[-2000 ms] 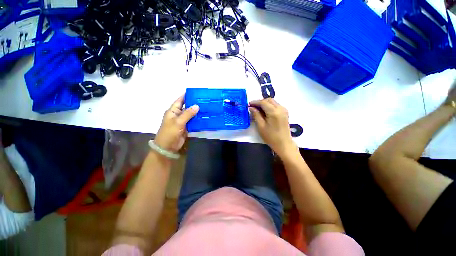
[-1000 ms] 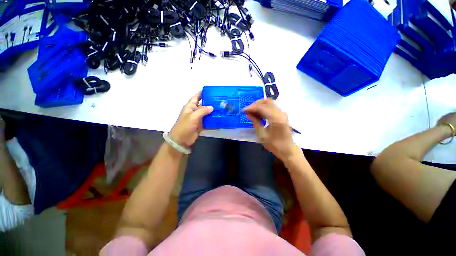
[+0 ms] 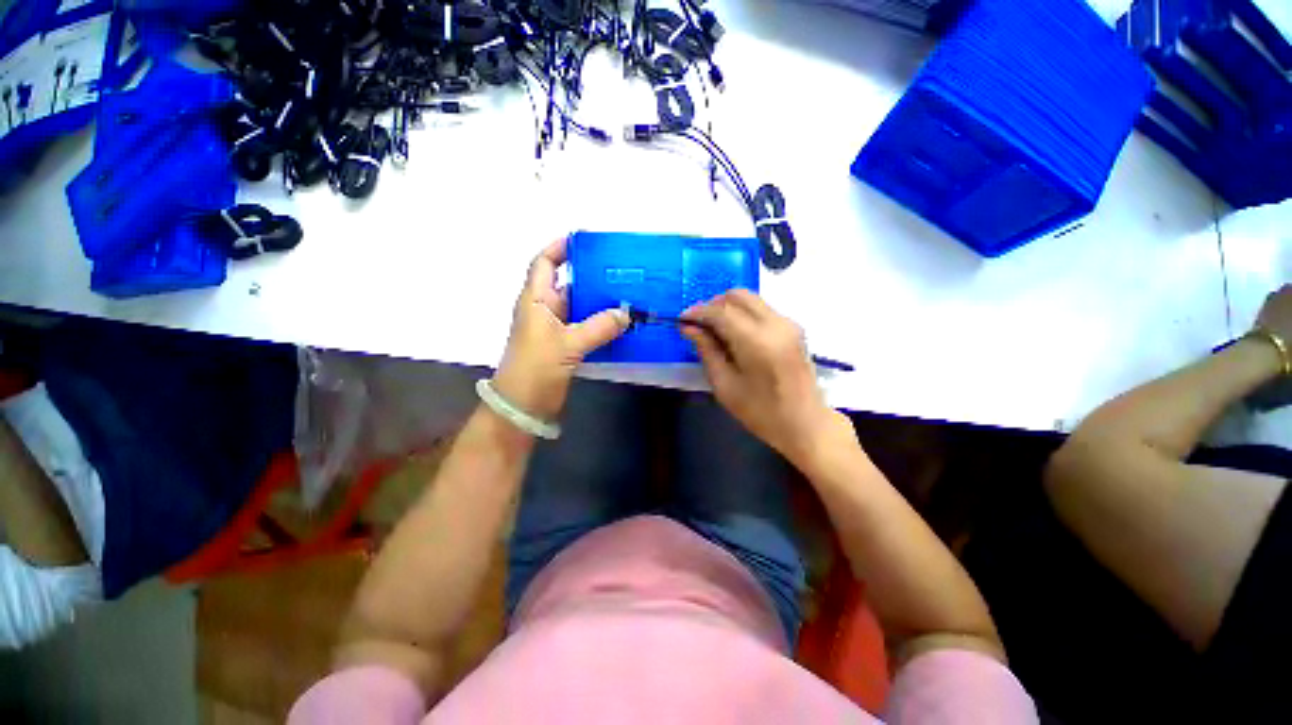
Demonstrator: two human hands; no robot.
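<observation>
The bright-blue blister tray (image 3: 723,262) is held flat at the table's near edge. My left hand (image 3: 556,329) grips its left side, with the thumb on top by a small black cable connector (image 3: 632,313) on the tray's lower middle. My right hand (image 3: 762,354) pinches the thin black USB cable (image 3: 686,320) over the tray's right part. A dark cable part (image 3: 833,364) sticks out to the right of my right hand. The rest of the cable is hidden behind that hand.
A black cable pile (image 3: 425,64) lies at the far left-centre. A coiled cable (image 3: 774,227) lies beyond the tray. Filled trays (image 3: 159,184) are at left. A tall stack of empty blister trays (image 3: 1006,128) stands at right. Another person's arm (image 3: 1148,425) rests at the right edge.
The tray moved right, then slightly away from me. My right hand moved from the tray's right edge to over it. The connector now lies under my left thumb, lower on the tray.
</observation>
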